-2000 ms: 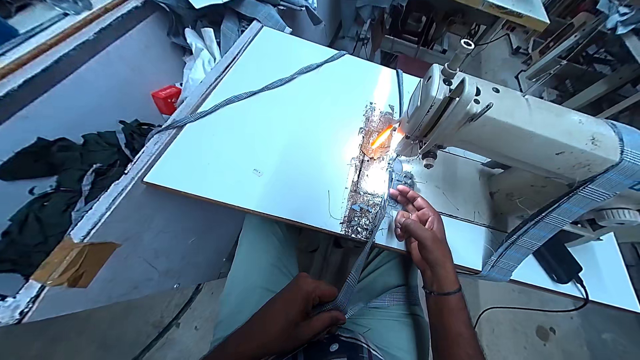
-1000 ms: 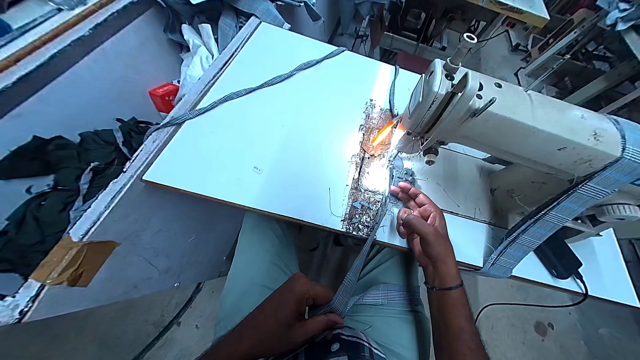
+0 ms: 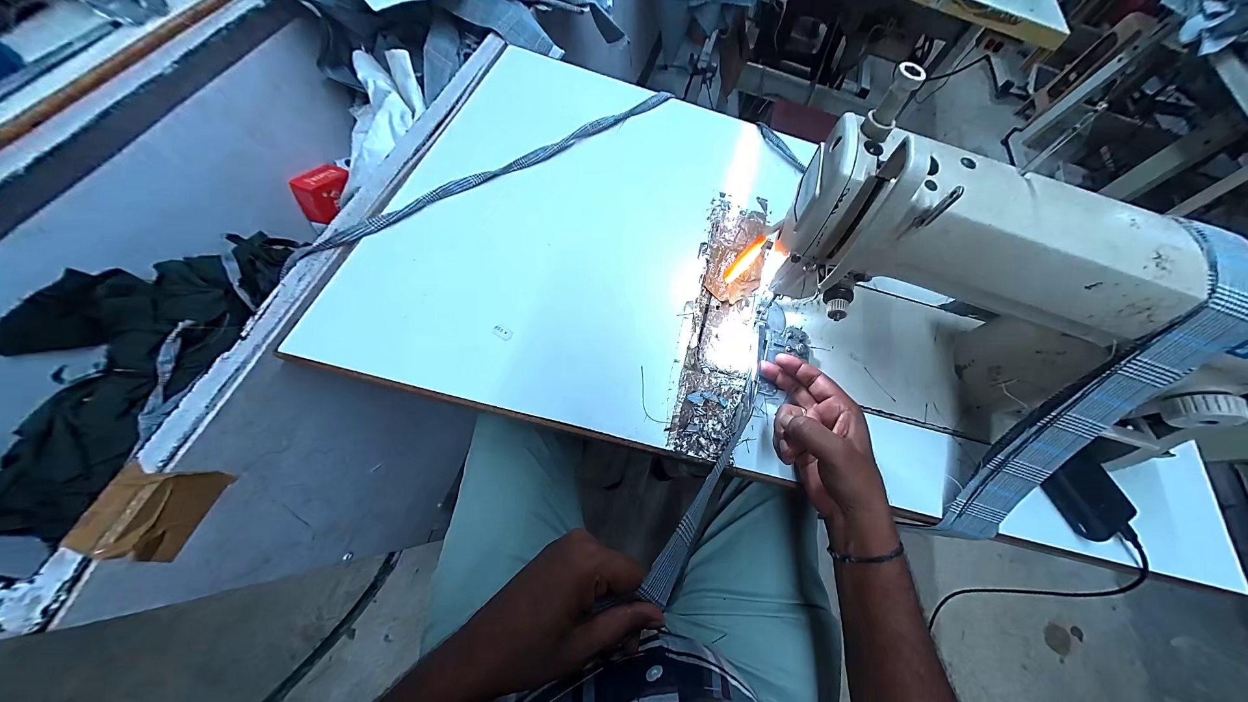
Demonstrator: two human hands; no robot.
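Note:
My left hand (image 3: pixel 585 609), low over my lap, grips a narrow checked fabric strip (image 3: pixel 682 531) between thumb and fingers. From there the strip runs up over the table's front edge to the needle area of a white industrial sewing machine (image 3: pixel 1033 224). My right hand (image 3: pixel 819 424) is beside the strip just in front of the presser foot, its fingertips at the strip's edge and thumb bent; whether it pinches the cloth I cannot tell. The needle is hidden by glare. A twisted checked strip (image 3: pixel 507 166) lies across the white table (image 3: pixel 546 283).
Checked fabric (image 3: pixel 1102 390) hangs over the machine arm. A black adapter (image 3: pixel 1092 502) with a cable is at the right. Dark garments (image 3: pixel 127 361), a red box (image 3: pixel 319 192) and torn cardboard (image 3: pixel 146 512) are at the left. Lint and thread scraps (image 3: pixel 707 409) cover the metal strip.

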